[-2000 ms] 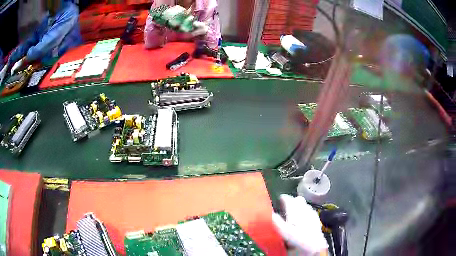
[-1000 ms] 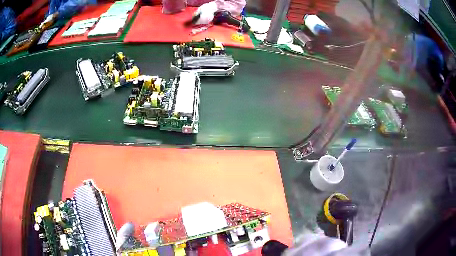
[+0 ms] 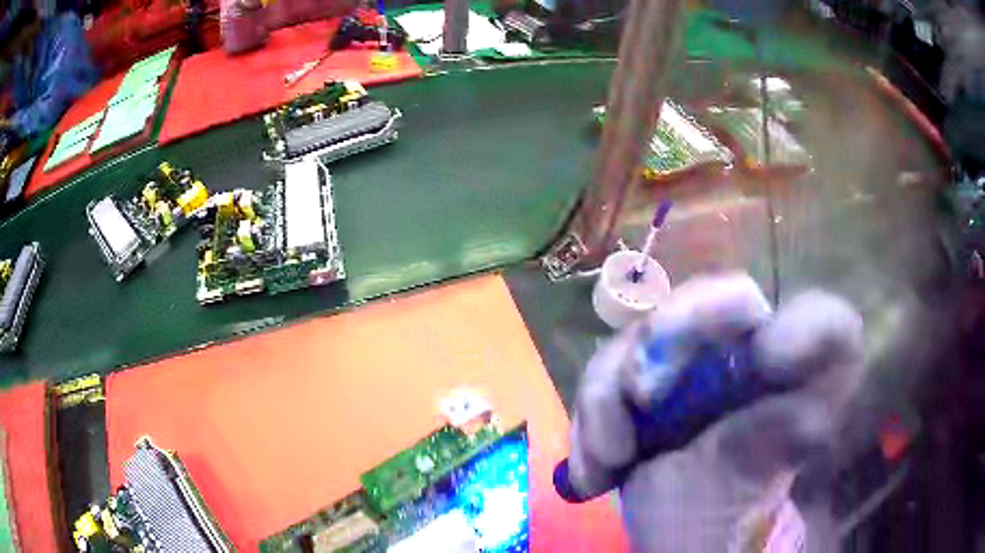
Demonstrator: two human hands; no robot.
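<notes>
A green circuit board assembly [image 3: 427, 475] is tilted above the orange-red mat [image 3: 324, 378], cut off by the bottom edge. A strong blue-white glare covers its right part. A small bright white shape [image 3: 467, 406] at its top edge is too blurred to identify. My right hand [image 3: 718, 400], in a pale glove, is large and blurred right of the board. Its fingers are curled round a dark blue object [image 3: 691, 378]; a black tip [image 3: 575, 481] shows at its left. I cannot make out my left hand.
Another board with ribbed heatsink [image 3: 173, 502] lies at lower left. A white pen pot [image 3: 632, 290] stands behind my right hand. Several boards lie on the green conveyor [image 3: 432, 162], crossed at right by an upright post [image 3: 637, 108]. A person's sleeve [image 3: 243, 24] shows opposite.
The view has shifted. The board has been turned and now shows green with blue-white glare. My right hand has risen into view from the bottom edge. The corded tool with the yellow ring no longer shows.
</notes>
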